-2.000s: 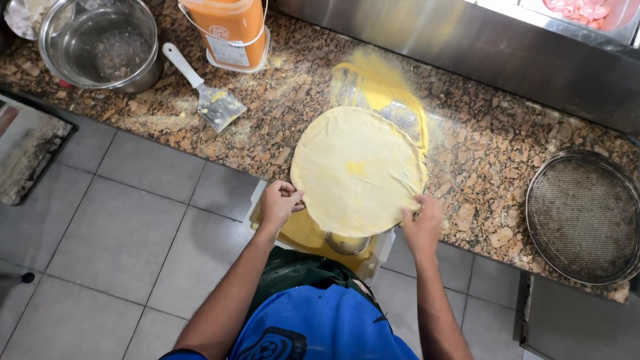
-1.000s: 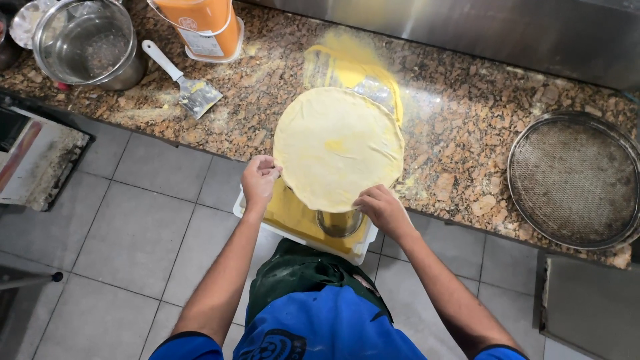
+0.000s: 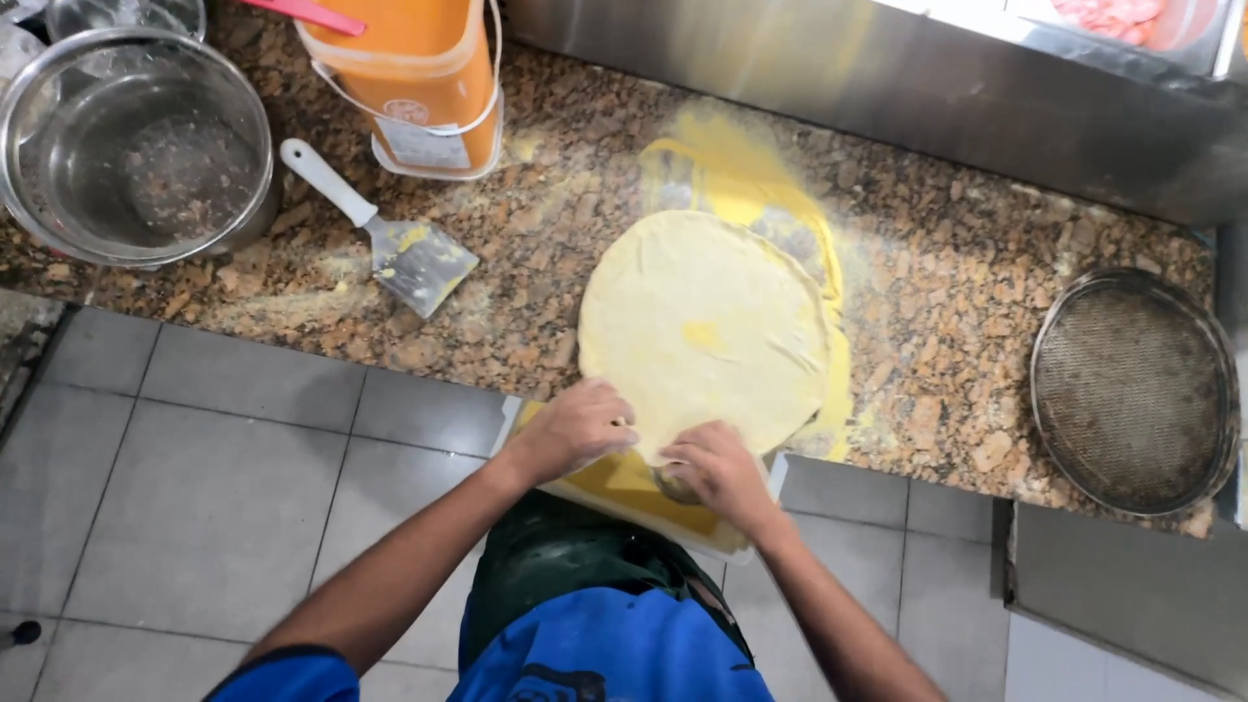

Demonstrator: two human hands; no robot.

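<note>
A round sheet of pale dough [image 3: 707, 322] lies on the granite counter, its near edge reaching over the counter's front. My left hand [image 3: 580, 426] pinches that near edge on the left, and my right hand [image 3: 712, 465] grips it a short way to the right. Yellow flour or meal [image 3: 746, 185] is spread behind the dough and along its right side. Below the hands, a plastic tub [image 3: 624, 487] holds more yellow meal and a round metal item, partly hidden by my right hand.
A scraper [image 3: 424, 263] with a white handle lies left of the dough. Farther left stand an orange bucket [image 3: 429, 93] and a steel pot [image 3: 136, 146]. A round mesh pizza screen [image 3: 1136, 390] rests at the right. A steel panel [image 3: 877, 117] borders the counter's back.
My hands have come closer together along the dough's near edge. My right hand was at its lower right side two seconds ago.
</note>
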